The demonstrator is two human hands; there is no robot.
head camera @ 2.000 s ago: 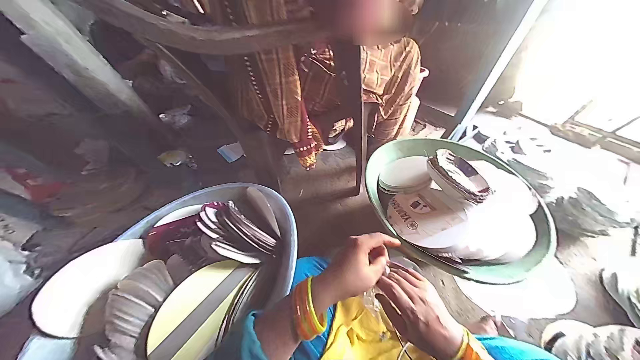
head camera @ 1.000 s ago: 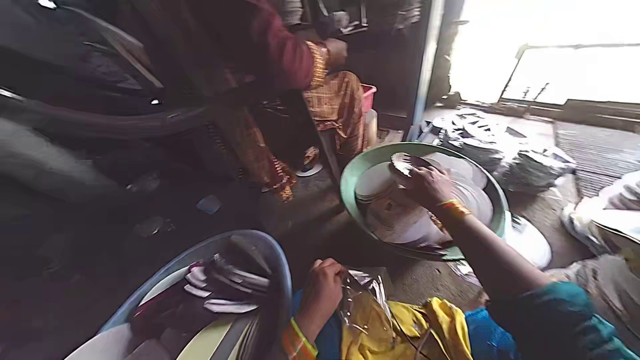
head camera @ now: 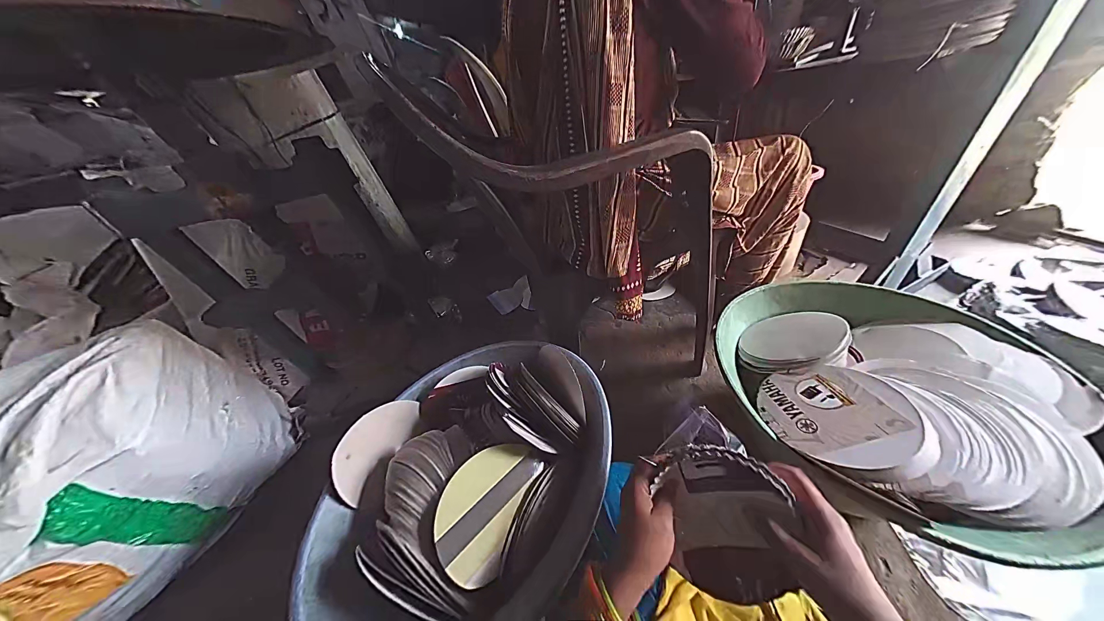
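Above my lap, my left hand (head camera: 642, 535) and my right hand (head camera: 819, 535) grip a stack of round discs (head camera: 733, 509) from both sides. The stack has a scalloped far edge and a dark, partly shiny top. Clear plastic film (head camera: 703, 431) sticks up just beyond it. To the left, a blue-grey basin (head camera: 604, 405) holds many round and oval discs, one yellow with a grey band (head camera: 487, 517). On the right, a green basin (head camera: 733, 323) holds fanned white discs (head camera: 992, 431), a small round stack (head camera: 793, 336) and a printed card disc (head camera: 837, 414).
A person (head camera: 750, 198) in patterned clothes sits beyond a curved chair frame (head camera: 561, 177). A large white sack (head camera: 138, 423) stands at left, with card scraps (head camera: 233, 250) behind. A pale post (head camera: 992, 138) rises at right, near more cut pieces (head camera: 1035, 285) on the floor.
My right hand has come back from the green basin to my lap and now grips the disc stack with my left. The small stack it touched there has left its place. The view has shifted.
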